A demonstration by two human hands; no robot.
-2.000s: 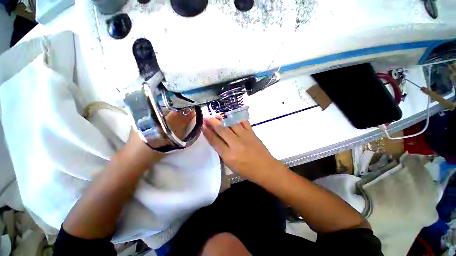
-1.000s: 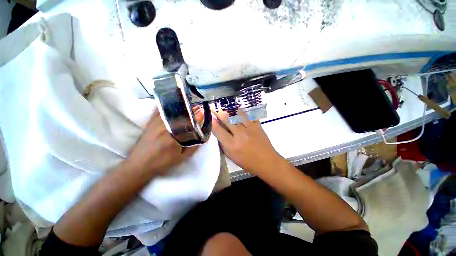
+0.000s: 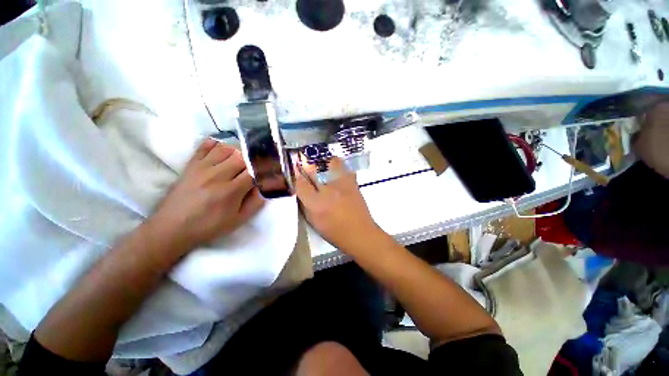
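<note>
A large white panel [image 3: 81, 191] lies draped over the left of the table and down towards my lap, with a beige edge [image 3: 299, 257] showing at its right side. The sewing machine head [image 3: 440, 59] is above my hands. Its shiny curved guard [image 3: 265, 150] hides part of the sewing spot. My left hand [image 3: 209, 194] lies palm down on the white panel, left of the guard. My right hand [image 3: 330, 202] is right of the guard, its fingertips close to the presser foot area. Whether its fingers pinch the edge is hidden.
A black phone [image 3: 480, 158] with a white cable lies right of the machine, over red scissor handles [image 3: 522, 150] and near a brown square [image 3: 434, 158]. A wooden-handled tool [image 3: 585, 169] is farther right. Beige pieces [image 3: 539, 294] are below the table. Part of another person [image 3: 653, 147] shows at right.
My left hand has moved left, out from behind the guard, onto the white panel. My right hand stays beside the machine's foot area. The view has shifted, and the other person's part has come in at right.
</note>
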